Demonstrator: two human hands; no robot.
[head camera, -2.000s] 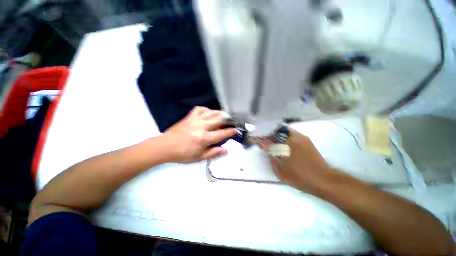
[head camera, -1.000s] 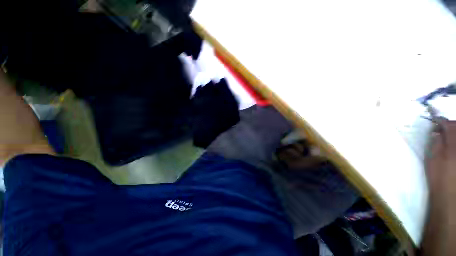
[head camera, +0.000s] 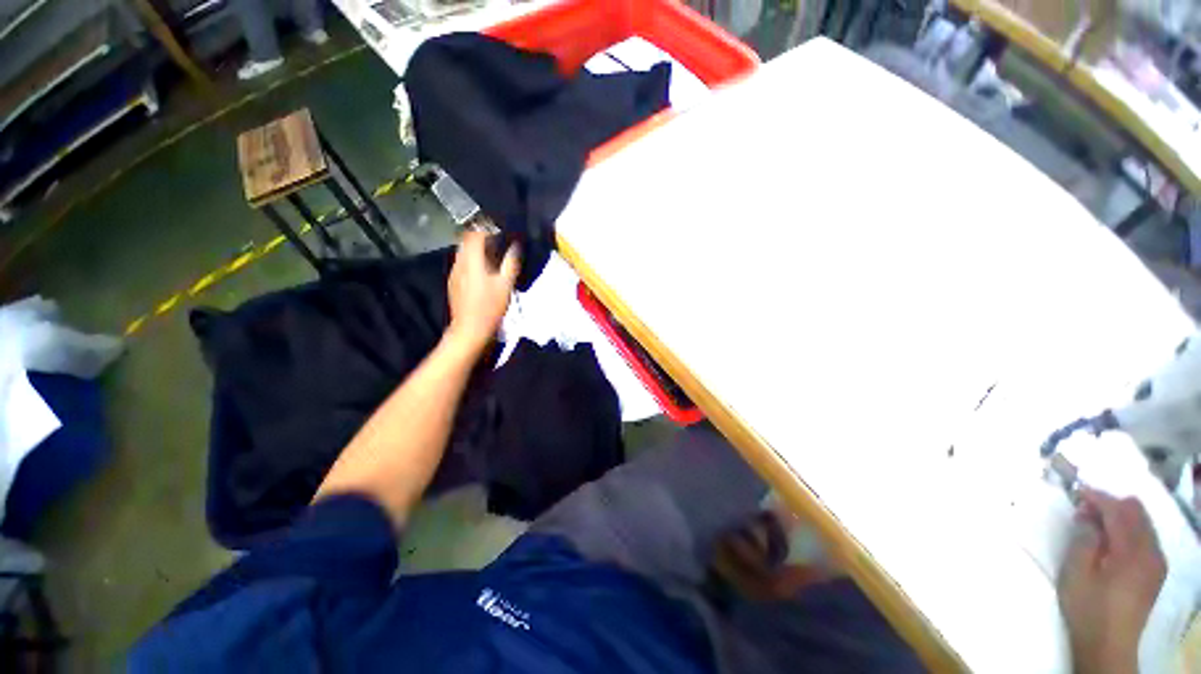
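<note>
My left hand (head camera: 480, 292) is stretched out past the table's left edge, its fingers closed on the lower end of a black fabric piece (head camera: 487, 119). That piece drapes over the red basket's rim and the table corner. A heap of black pieces (head camera: 336, 375) lies below my left forearm, with another dark piece (head camera: 553, 421) beside my lap. My right hand (head camera: 1113, 560) is at the right, fingertips by small metal parts (head camera: 1062, 464) on the white table (head camera: 843, 263); whether it holds anything cannot be told.
The red basket (head camera: 718, 50) stands behind the table's left corner, with white pieces in it. A wood-topped stool (head camera: 281, 155) stands on the green floor. White and blue cloth (head camera: 46, 395) is at the far left. A person's legs (head camera: 257, 33) show at the top left.
My view has swung left from the sewing machine. My left hand has left the fabric at the needle and now grips a black piece by the basket. My right hand remains on the machine side.
</note>
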